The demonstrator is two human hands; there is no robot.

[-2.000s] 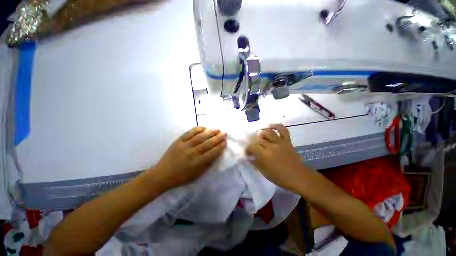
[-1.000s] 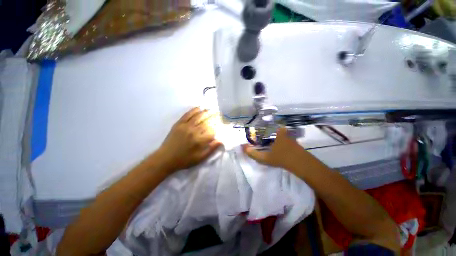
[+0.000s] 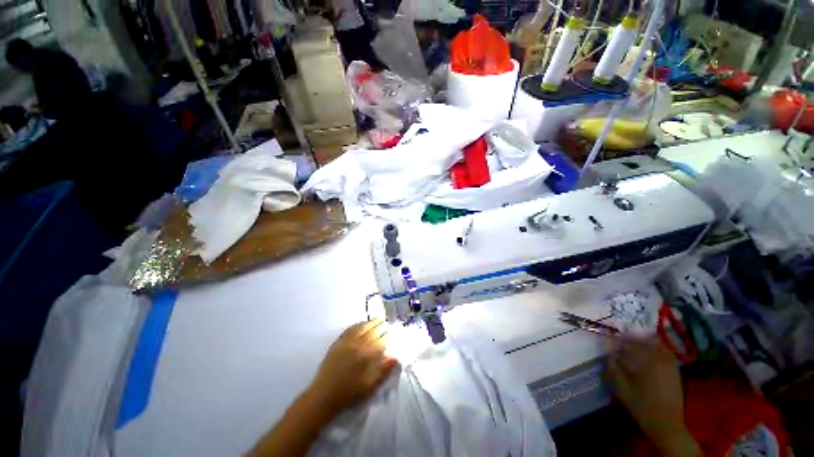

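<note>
My left hand (image 3: 359,359) is at the left of the needle area, its fingers on the edge of the white garment (image 3: 446,406), holding it by the presser foot (image 3: 435,327). Glare hides the fingertips and the needle. The garment hangs in folds toward my lap. My right hand (image 3: 644,379) is blurred at the right of the table, its fingers at the rear end of the small thread snips (image 3: 587,323). I cannot tell if they grip them. The white sewing machine (image 3: 535,236) stands behind the cloth.
Scissors with red and green handles (image 3: 676,334) and thread scraps (image 3: 630,309) lie close to my right hand. A brown wrapped packet (image 3: 294,234) and heaped white garments (image 3: 393,174) are behind. Thread cones (image 3: 562,54) stand further back. A person (image 3: 53,76) is at far left.
The view has tilted up, showing the workshop behind. My right hand has left the needle area and moved right to the snips. My left hand has stayed on the cloth by the needle.
</note>
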